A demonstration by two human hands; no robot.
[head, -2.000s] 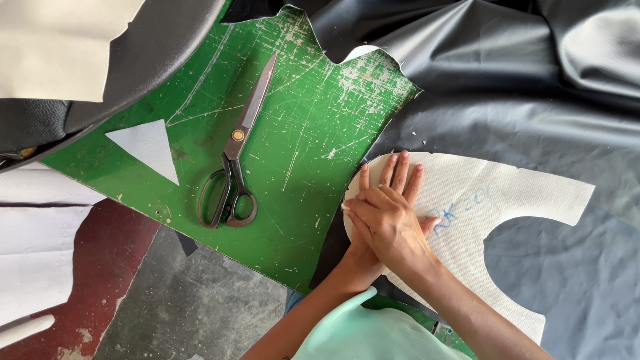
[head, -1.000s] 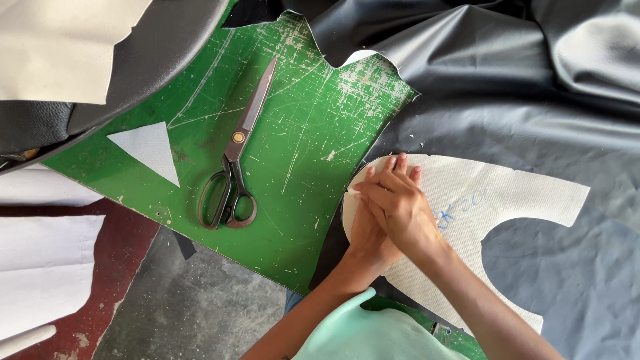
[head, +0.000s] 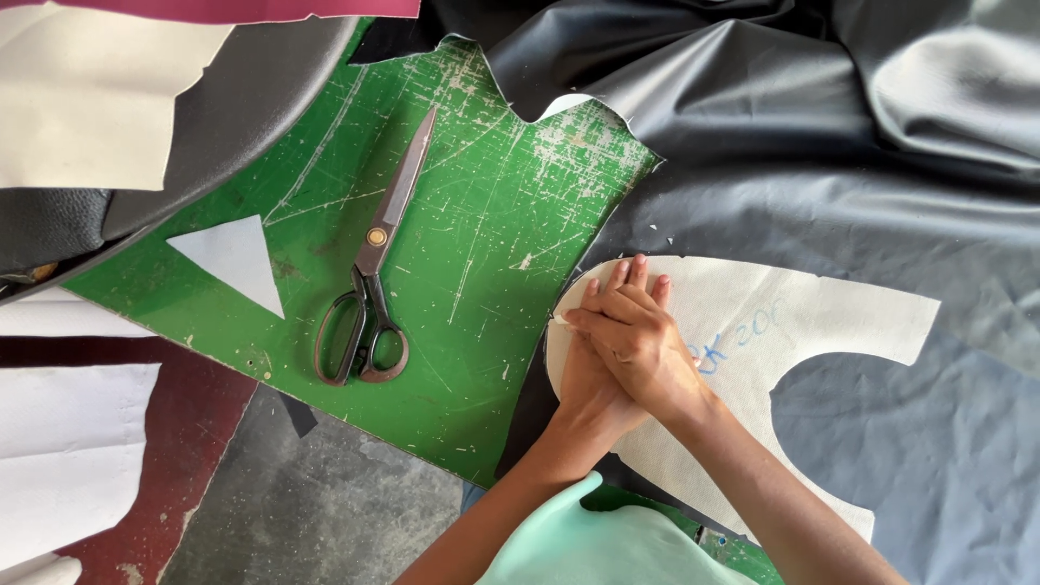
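A cream pattern piece (head: 747, 325) with blue handwriting lies on black sheet material (head: 731, 211). My left hand (head: 597, 366) rests flat on its rounded left end, fingertips showing. Over it lies my right hand (head: 642, 341), fingers bent across the left hand's back and partly hiding it. A small pale thing shows by a right fingertip; I cannot tell what it is. Left of my hands, untouched, shears (head: 375, 236) with black handles lie on the scratched green tabletop (head: 455, 341), blades partly closed and pointing up. A pale triangular scrap (head: 240, 264) is beside them.
A dark rounded object (head: 252, 97) with a cream sheet (head: 81, 97) on it and a burgundy sheet (head: 244, 10) above occupies the upper left. White sheets (head: 73, 455) lie at lower left. The black material lies in folds at upper right. Grey floor (head: 325, 496) shows below the table edge.
Both hands remain stacked on the pattern piece's rounded end, with only small shifts of the fingers. The view has moved slightly, and the burgundy sheet now shows at the top left.
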